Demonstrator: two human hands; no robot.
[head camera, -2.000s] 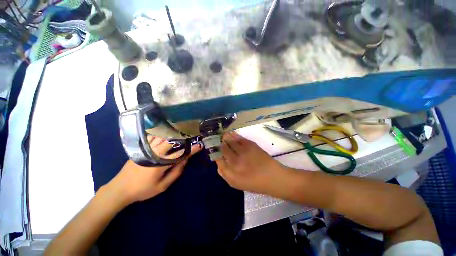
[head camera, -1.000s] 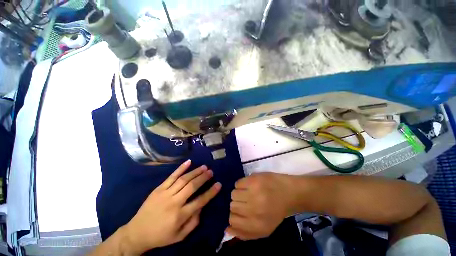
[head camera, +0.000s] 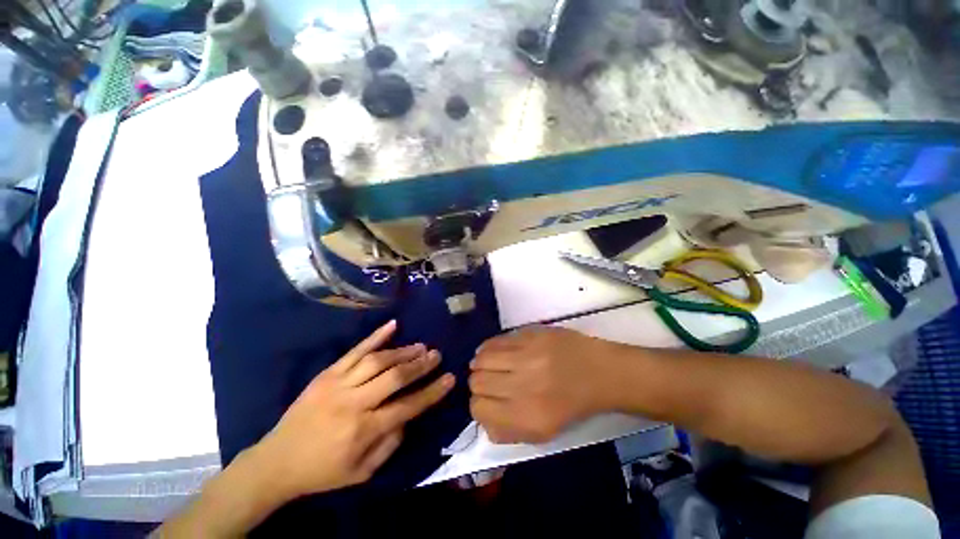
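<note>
A navy fabric panel (head camera: 263, 347) lies flat on the white table and runs under the needle area (head camera: 455, 276) of the sewing machine (head camera: 474, 126). My left hand (head camera: 363, 413) rests on the panel below the metal guard, palm down with fingers spread, holding nothing. My right hand (head camera: 532, 387) is at the panel's right edge with curled fingers, closed on the cloth edge. A small white piece (head camera: 463, 439) shows just below my right hand, over the navy cloth edge. The fingertips of my right hand are partly hidden.
Scissors (head camera: 690, 290) with green and yellow handles lie right of the needle. A black piece (head camera: 626, 235) lies behind them. A green small tool (head camera: 863, 286) is at the table's right end. Stacked cut pieces (head camera: 53, 305) hang along the left edge. A green basket (head camera: 114, 79) stands behind.
Both hands have moved from beside the needle towards the table's front edge. My left hand has spread on the cloth. Since one second ago, my right hand has moved slightly up with the cloth edge.
</note>
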